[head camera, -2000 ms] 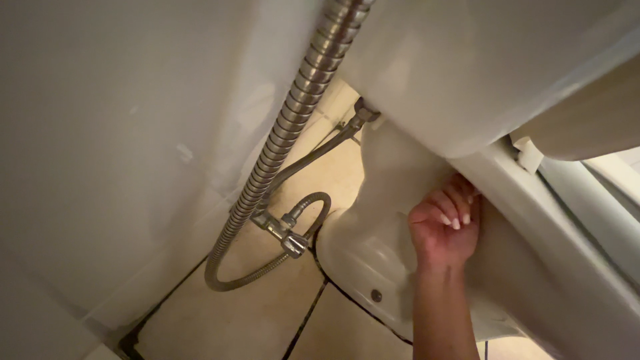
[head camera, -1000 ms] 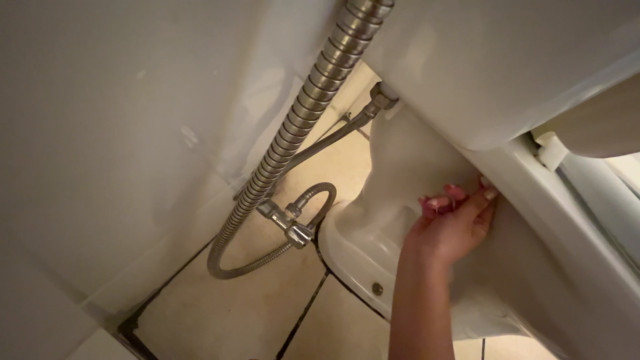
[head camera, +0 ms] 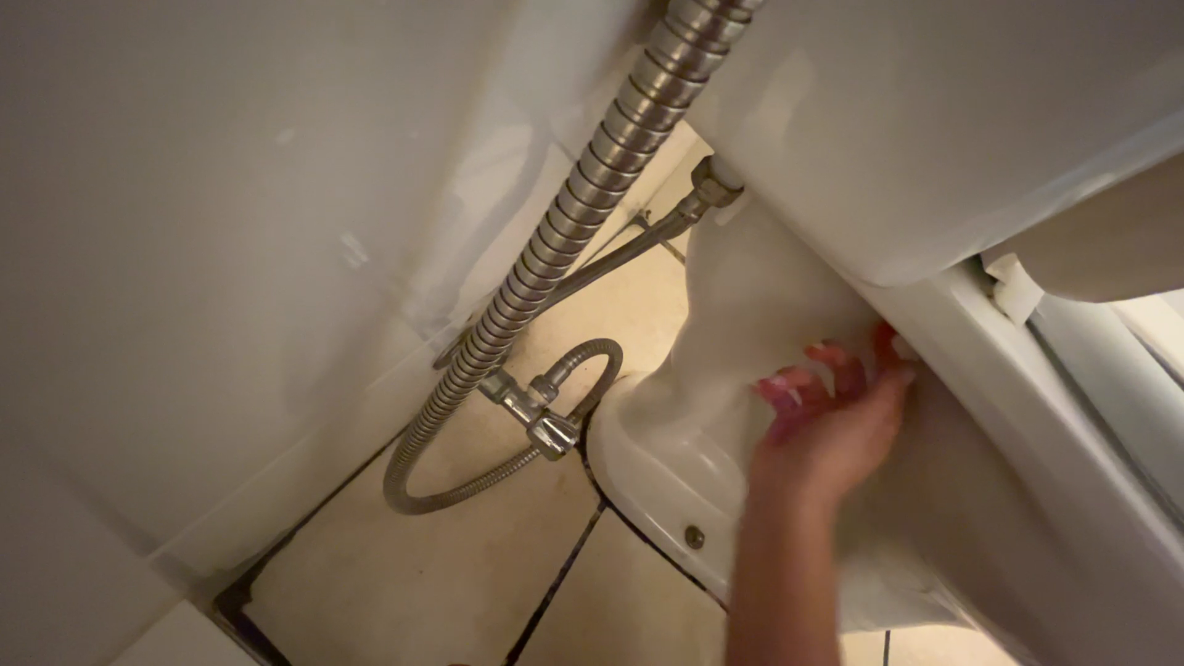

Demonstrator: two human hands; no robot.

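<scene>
My right hand (head camera: pixel 828 416) reaches up from the bottom edge beside the white ceramic toilet bowl (head camera: pixel 934 518). Its fingers are spread and partly curled, and no object shows in it. The thumb and index finger meet the bowl's side just under the rim. Left of the hand, the toilet's foot (head camera: pixel 647 462) carries a round screw head (head camera: pixel 695 536). A chrome angle valve (head camera: pixel 550 430) with a thin looped metal hose (head camera: pixel 610 370) sits low by the wall. My left hand is out of the frame.
A thick ribbed metal shower hose (head camera: pixel 564 222) crosses in front of the pale wall (head camera: pixel 231 231). A braided hose ends in a metal nut (head camera: pixel 717 190) under the cistern (head camera: pixel 925 120). Dark joints cross the floor tiles (head camera: pixel 407 573). A white seat hinge (head camera: pixel 1013 287) is at the right.
My right hand has turned at the wrist. Its fingers, curled together two seconds ago, are now spread to the left, with the thumb and index finger at the bowl's side.
</scene>
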